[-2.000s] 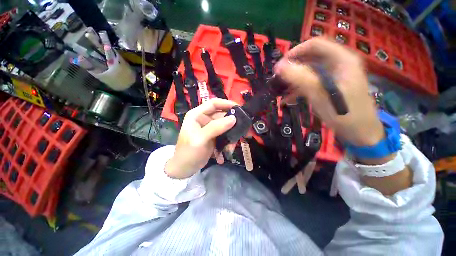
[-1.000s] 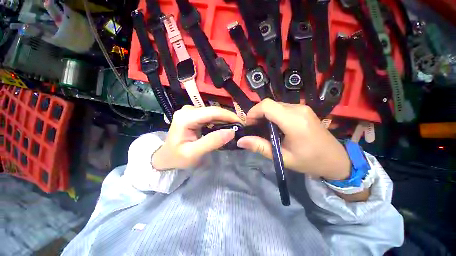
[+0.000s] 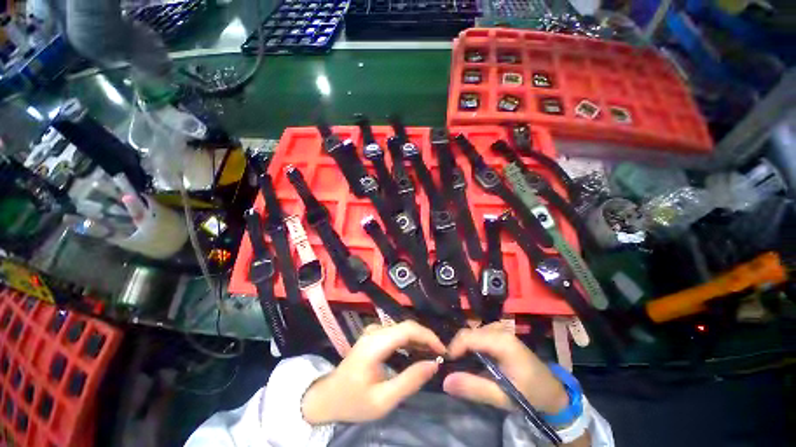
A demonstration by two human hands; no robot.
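My left hand (image 3: pixel 371 375) is at the bottom centre, thumb and fingers pinching a small dark watch, mostly hidden by the fingers. My right hand (image 3: pixel 502 371) is close beside it, fingertips near the same watch. A glossy black pen-shaped tool (image 3: pixel 521 403) is held in my right hand, slanting down to the right. Beyond my hands, many black-strap smartwatches (image 3: pixel 445 272) lie across a red compartment tray (image 3: pixel 349 223). A pink-strap watch (image 3: pixel 311 275) lies at left and a green-strap watch (image 3: pixel 559 240) at right. Pale strap ends hang over the near edge.
Another red tray (image 3: pixel 576 65) with small square parts stands at the back right. A red tray (image 3: pixel 52 375) is at lower left. A pen cup (image 3: pixel 153 229) stands left, an orange-handled tool (image 3: pixel 717 288) right. Black trays (image 3: pixel 301 26) are at the far edge.
My right hand has come down from over the watches to beside my left hand. The camera view has since tilted up, so both hands appear lower and more bench shows.
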